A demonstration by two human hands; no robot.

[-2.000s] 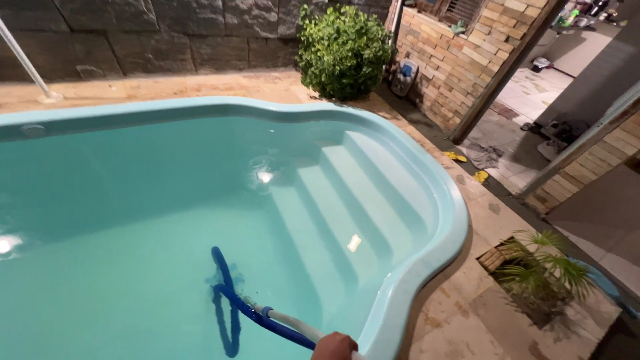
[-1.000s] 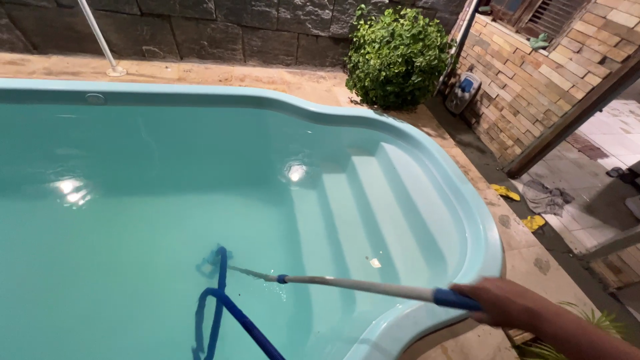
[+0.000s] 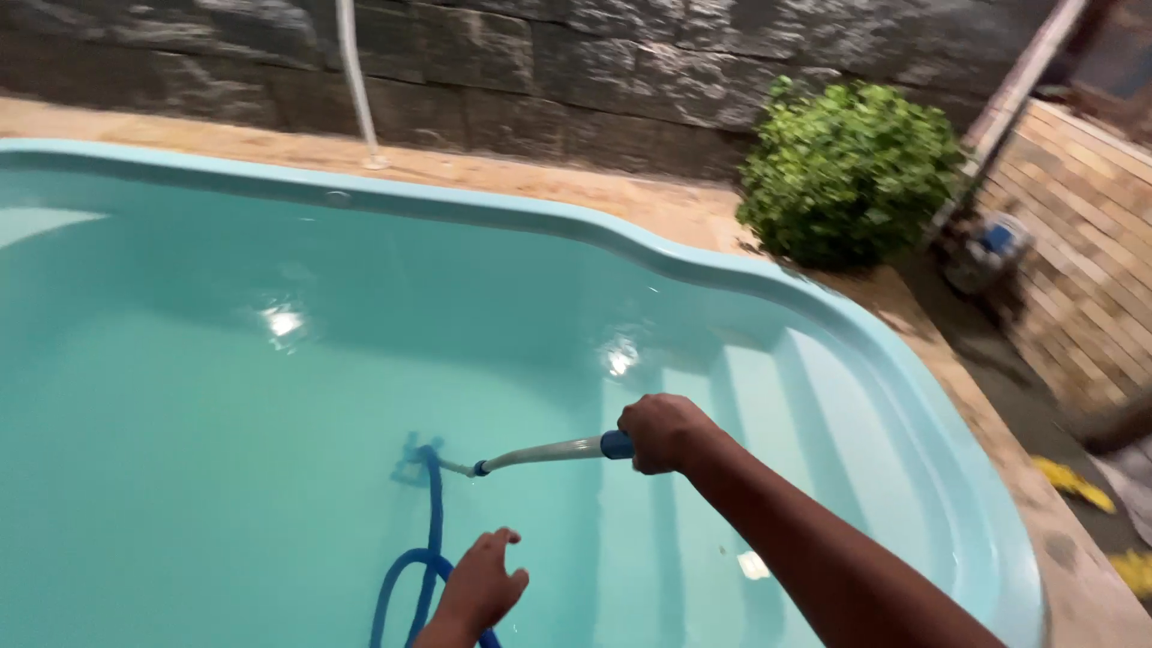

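My right hand (image 3: 664, 434) grips the blue handle end of a pale telescopic pole (image 3: 549, 452), held out over the pool. The pole runs left into the water toward a blue vacuum head (image 3: 418, 457), blurred under the surface. A blue pool hose (image 3: 436, 513) comes up from the head and loops toward the bottom of the view. My left hand (image 3: 486, 576) is raised over the hose, fingers apart and curled a little, nothing seen in it. Part of the hose passes behind this hand.
The pool's light blue rim (image 3: 666, 256) curves around the submerged steps (image 3: 756, 396), where a small pale object (image 3: 752, 565) shows. Beyond the rim are a white metal post (image 3: 358, 90), a green bush (image 3: 850, 171) and a stone wall (image 3: 495, 54). Yellow sandals (image 3: 1071, 481) lie at the right.
My right hand, with the pole's handle, has come from the right side of the pool to above the steps. My left hand has come into view. The view has turned left.
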